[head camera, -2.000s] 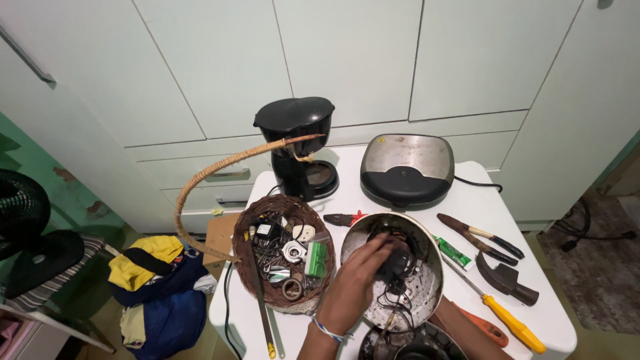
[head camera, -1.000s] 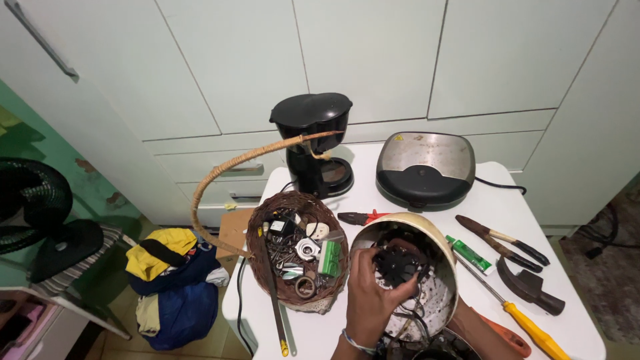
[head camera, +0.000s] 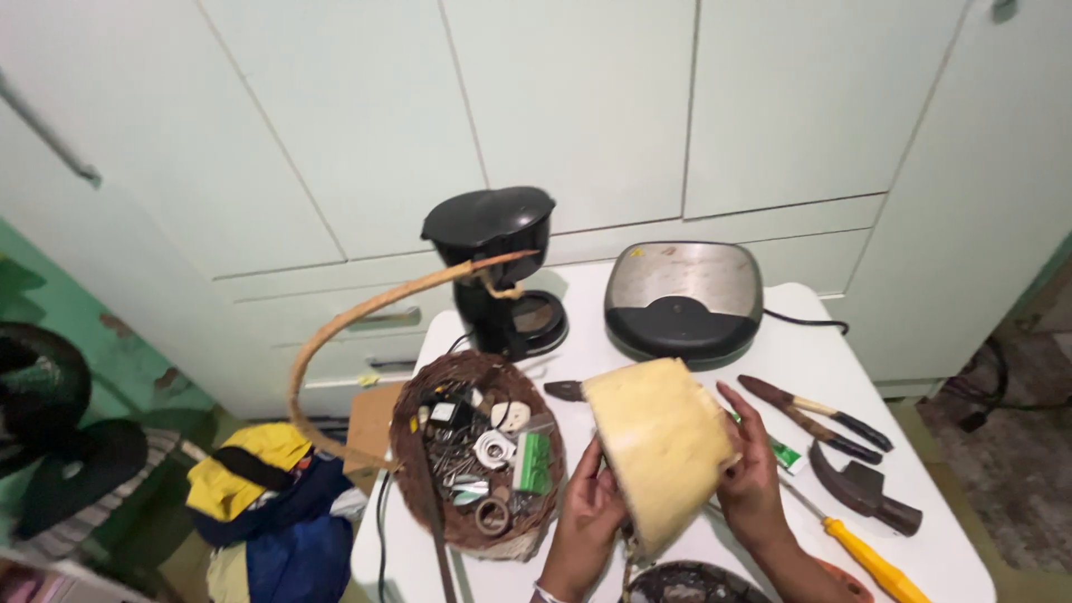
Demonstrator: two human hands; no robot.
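Observation:
A cream-yellow bowl-shaped housing (head camera: pixel 666 452), its outer side facing the camera, is held up between both hands over the front of the white table. My left hand (head camera: pixel 593 511) grips its left edge and my right hand (head camera: pixel 749 469) grips its right edge. The inside of the housing is hidden. Just below it lies a dark round part (head camera: pixel 691 584), cut off by the frame. To the left stands a wicker basket (head camera: pixel 406 435) with screws, a tape roll (head camera: pixel 492 516), a green-and-white box (head camera: pixel 532 463) and other small parts.
A black coffee maker (head camera: pixel 490 226) and a grill (head camera: pixel 682 293) stand at the back. Right of the hands lie pincers (head camera: pixel 808 412), a hammer head (head camera: pixel 863 486), a yellow-handled screwdriver (head camera: pixel 871 557) and a green tube (head camera: pixel 785 456). A curved wrapped handle (head camera: pixel 306 368) arches over the basket's left.
The housing has been tipped over: its open inside with wires and a black part faced the camera earlier, and now its outer side does. My left hand has moved from inside to its left edge.

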